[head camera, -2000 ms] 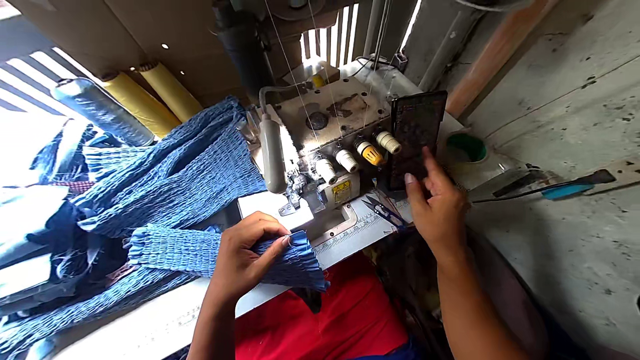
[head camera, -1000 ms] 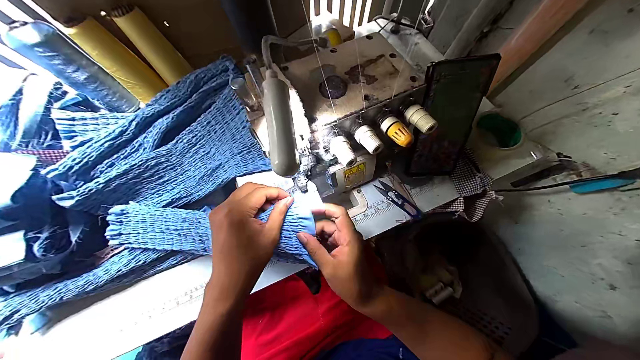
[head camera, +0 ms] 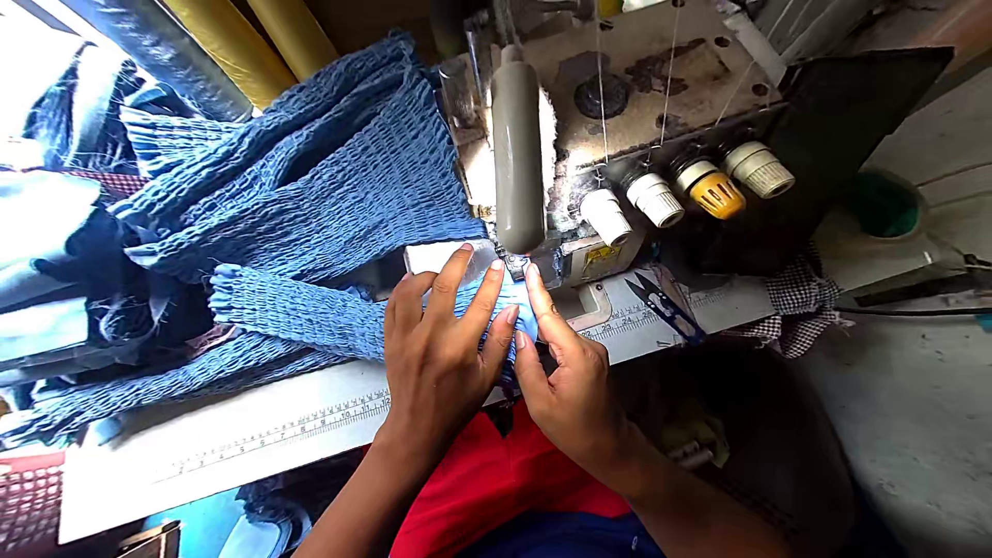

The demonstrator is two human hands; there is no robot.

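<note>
A strip of blue shirred fabric runs from the left to the presser foot of an overlock sewing machine. My left hand lies flat over the strip with its fingers spread, fingertips close to the foot. At the strip's right edge, my right hand pinches the cloth between thumb and fingers, its index fingertip beside the foot. A lamp with a grey tubular head hangs just above. Behind the strip lies a larger piece of blue shirred fabric.
Thread snips lie on the ruler-marked table edge right of my hands. Tension knobs line the machine's front. A dark upright panel stands at right, near checked cloth. Denim pieces are heaped at left.
My right hand has left the dark panel at the right and come to the strip. My left hand now lies spread over the cloth near the foot. The view has moved closer.
</note>
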